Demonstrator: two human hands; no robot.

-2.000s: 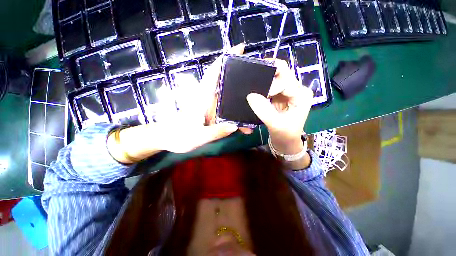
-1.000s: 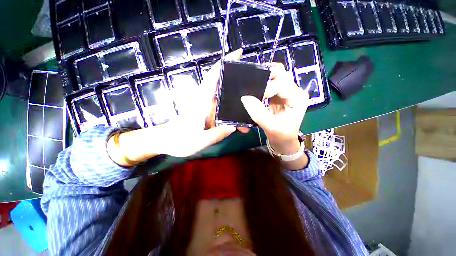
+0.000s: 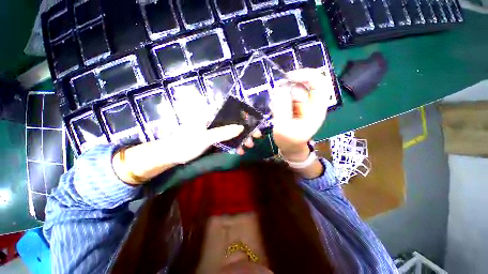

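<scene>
My left hand [image 3: 184, 143], partly washed out by glare, grips a frame part [image 3: 231, 120] over the near edge of the black parts tray. My thumb lies across its dark panel and fingertips show at its lower right side. The part is tilted, and its open end with thin clear edges points up and away. My right hand [image 3: 300, 112] is just right of the part, fingers curled beside its clear edge. Glare hides whether it touches or holds anything. The parts tray [image 3: 124, 32] has rows of rectangular pockets with glinting rims.
An adhesive sheet [image 3: 46, 152] lies at left on the green mat [image 3: 428, 77]. A crumpled dark cloth [image 3: 364, 76] and a second tray stack [image 3: 396, 24] are at right. White waste matrix [image 3: 349, 158] hangs by the table edge above a cardboard box [image 3: 381, 184].
The frame part has turned and tilted, and sits lower in my left hand. My right thumb has left its dark panel, and my right hand has moved off to its right side.
</scene>
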